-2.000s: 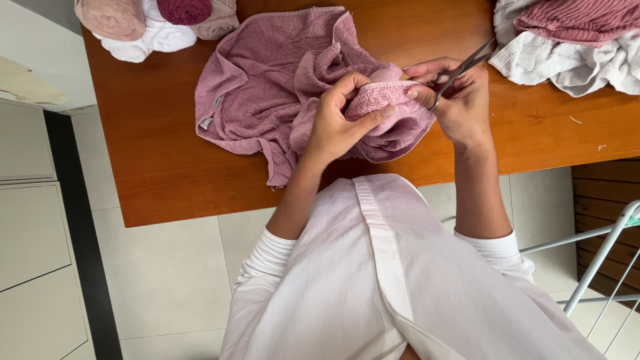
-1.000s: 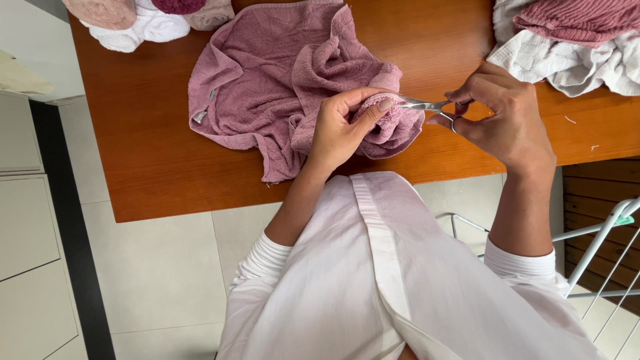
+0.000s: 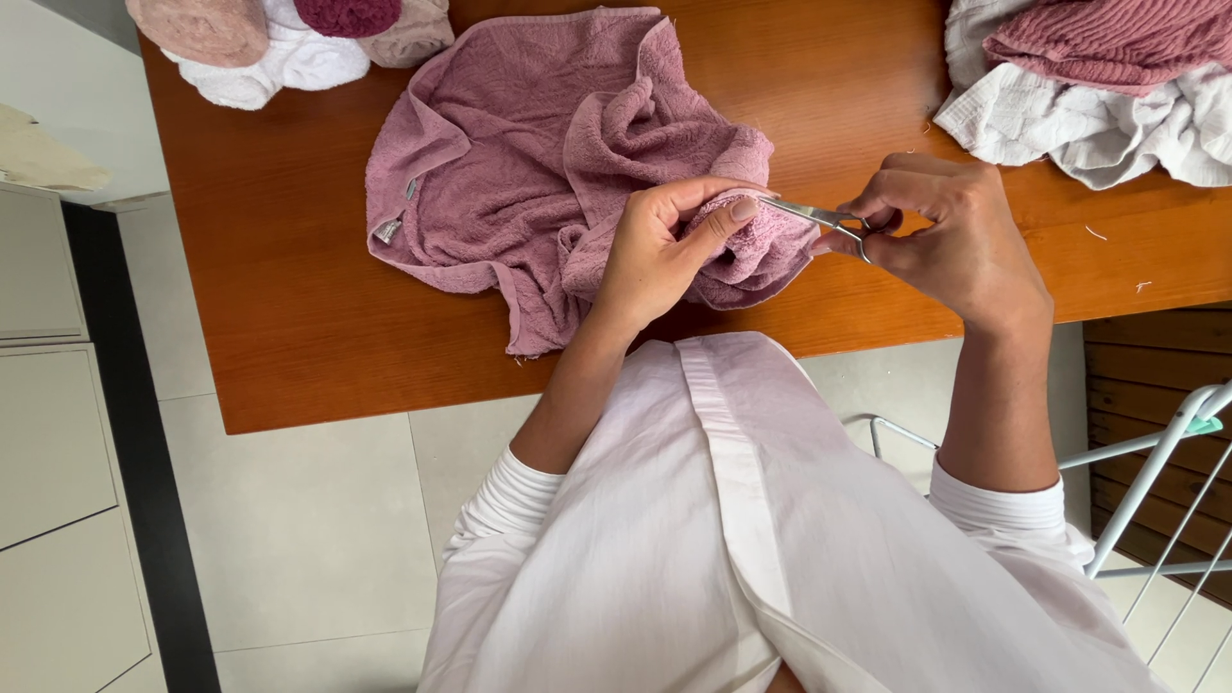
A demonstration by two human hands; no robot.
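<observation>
A dusty-pink terry towel (image 3: 520, 135) lies crumpled on the wooden table, two small tags showing at its left edge. My left hand (image 3: 664, 241) pinches a fold of its hem between thumb and fingers. In my right hand (image 3: 948, 231) is a pair of small metal scissors (image 3: 813, 213), held by the finger loops. The blades point left and their tips meet the towel's edge beside my left fingertips. Whether the blades are parted is too small to tell.
Rolled towels (image 3: 313, 58) sit on the table (image 3: 289, 356) at the back left. Crumpled white cloth (image 3: 1078, 125) lies under a dark pink cloth (image 3: 1116, 43) at the back right. Thread bits lie near the right front edge. A metal drying rack (image 3: 1145, 481) stands at the lower right.
Two seconds ago my right hand was close beside my left at the towel, with the scissors pointing up and right. It has since drawn right, and the blades now point left at the hem.
</observation>
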